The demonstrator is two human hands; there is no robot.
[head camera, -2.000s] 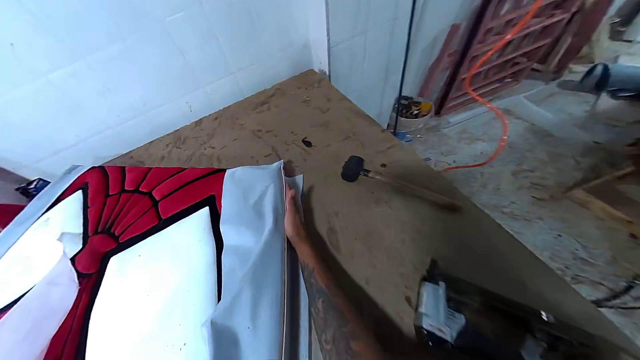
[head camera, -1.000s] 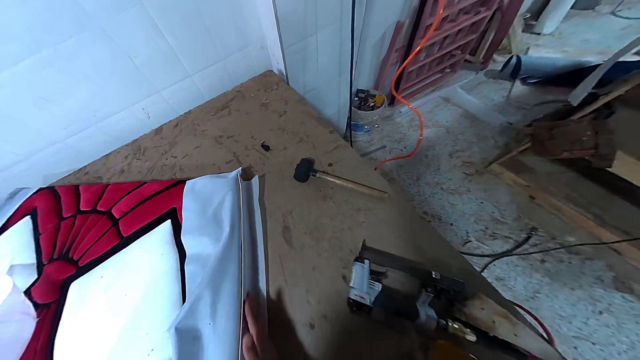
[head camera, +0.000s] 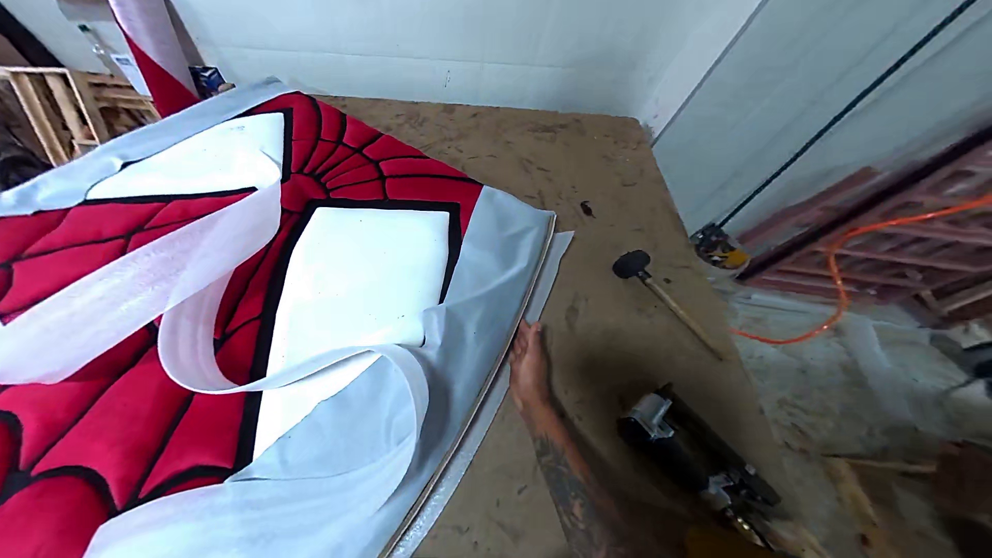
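A padded panel (head camera: 139, 263) in red with black web-like lines and white patches lies across the left of the work table (head camera: 604, 163). Grey fabric (head camera: 480, 271) borders it, ending in a thin stiff strip along its right edge. My right hand (head camera: 530, 364), fingers together, rests against this edge from the outside; whether it pinches the edge is unclear. A loose white fabric band (head camera: 217, 248) curls over the panel. My left hand is out of view. Right of my right hand lie a black-headed mallet (head camera: 634, 264) and a pneumatic stapler (head camera: 690, 442).
A white wall (head camera: 434, 54) runs behind the table. Beyond its right edge are an orange hose (head camera: 841, 287), a bucket of odds and ends (head camera: 719, 246), reddish metal grating (head camera: 930, 248) and scrap wood (head camera: 860, 496) on the floor. A wooden frame (head camera: 58, 112) stands at the far left.
The view has swung left, showing more of the panel. My right hand, low on the panel's edge a second ago, is now farther up along it.
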